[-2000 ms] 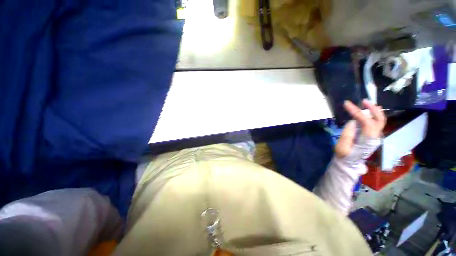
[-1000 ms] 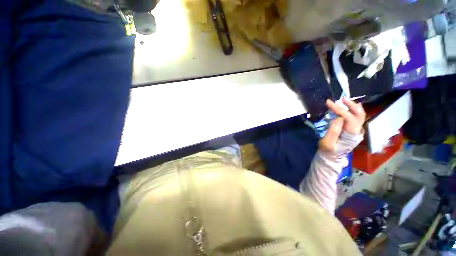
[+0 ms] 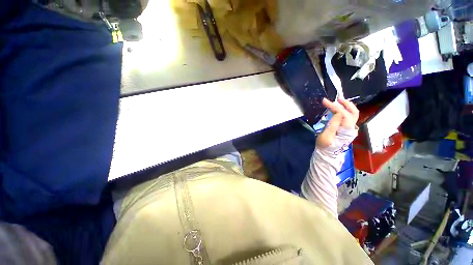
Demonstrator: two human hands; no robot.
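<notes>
A large navy blue cloth (image 3: 57,108) lies over the left of the white table and hangs over its front edge. Its right edge runs below small metal machine parts (image 3: 116,31) beside the bright lamp spot. My right hand (image 3: 337,121) is at the table's right end, by the near end of a dark phone-like slab (image 3: 303,80) and a pale strip (image 3: 332,70). Its fingers are partly bent; whether they grip the strip is unclear. My left hand is out of view; only a blurred pale sleeve shows at the lower left.
Black snips (image 3: 211,33) lie by crumpled yellow scraps (image 3: 238,20). Grey-bladed scissors (image 3: 259,53) reach toward the slab. A red bin (image 3: 371,155) with a white board and a blue crate (image 3: 346,168) stand right of the table. A purple packet (image 3: 407,54) lies beyond.
The view has shifted right, so the table and cloth sit further left. My right hand stays by the strip and slab, its fingers closer together than in the earliest frame.
</notes>
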